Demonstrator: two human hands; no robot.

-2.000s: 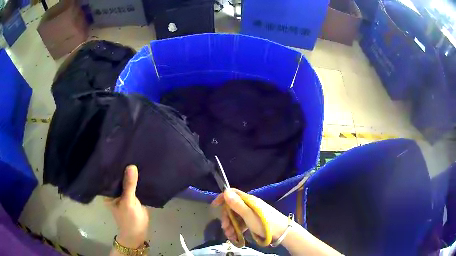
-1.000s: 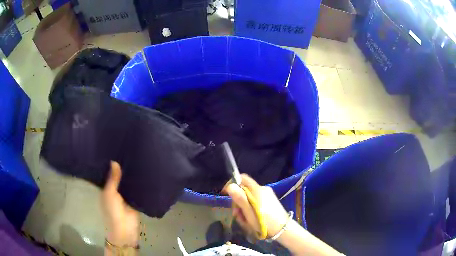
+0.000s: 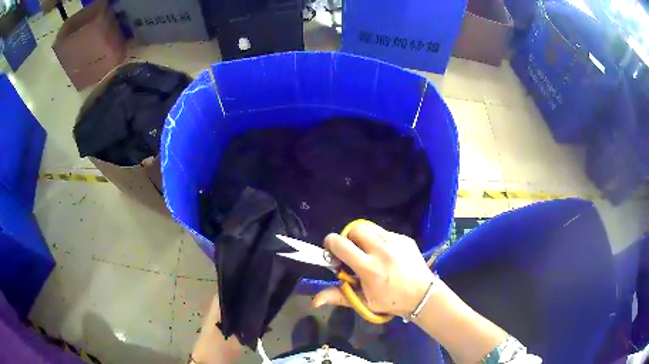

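A black fabric piece (image 3: 252,263) hangs bunched over the near left rim of the blue bin (image 3: 285,78). My left hand (image 3: 217,340) is under and behind it at the lower edge, its fingers hidden by the cloth, which it appears to hold up. My right hand (image 3: 388,270) holds scissors with yellow loop handles (image 3: 370,313). The blades are parted, point left and lie close to the right side of the fabric. A dark pile of black pieces (image 3: 341,170) with small pale marks fills the bottom of the bin.
A brown carton (image 3: 135,178) of black pieces stands left of the bin. A second blue box (image 3: 526,270), dark inside, stands at the right. Grey, black and blue boxes (image 3: 398,28) stand behind, with more blue boxes at both sides. My feet (image 3: 324,328) show below on the tiled floor.
The fabric has moved right, from over the carton to the bin's near left rim, and is now bunched instead of spread. My right hand has turned; the scissor blades are now parted and point left.
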